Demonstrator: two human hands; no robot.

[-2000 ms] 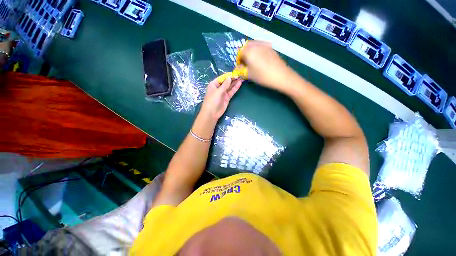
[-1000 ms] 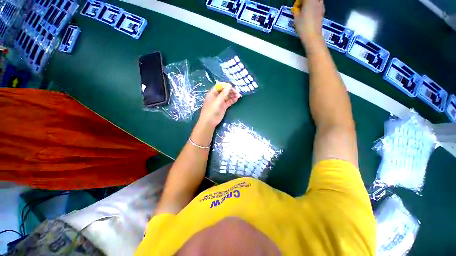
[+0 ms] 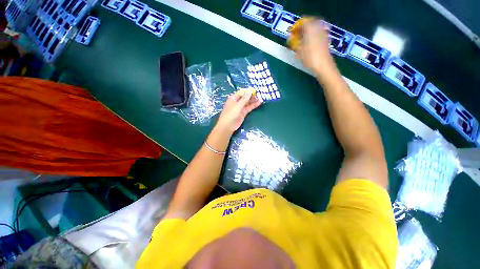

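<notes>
My left hand (image 3: 239, 109), with a yellow finger cot, pinches the near edge of a clear pad sheet (image 3: 264, 81) that carries rows of small white pads. My right hand (image 3: 311, 39), blurred and with yellow finger cots, is over the row of blue-white panels (image 3: 370, 53), at the panels' near edge. Whether it holds a small part cannot be seen. A stock of pad sheets (image 3: 260, 160) full of white pieces lies close to my body.
A black phone (image 3: 172, 80) and crumpled clear bags (image 3: 200, 96) lie left of the sheet. Larger whitish packs (image 3: 429, 176) are at the right. A tray of panels (image 3: 51, 26) stands far left. A white line (image 3: 231, 32) runs along the green surface. Orange cloth (image 3: 68, 128) hangs at the left.
My right hand was at the sheet, then reached over the panels, and is now slightly nearer to me. My left hand stays on the sheet. The view has shifted slightly.
</notes>
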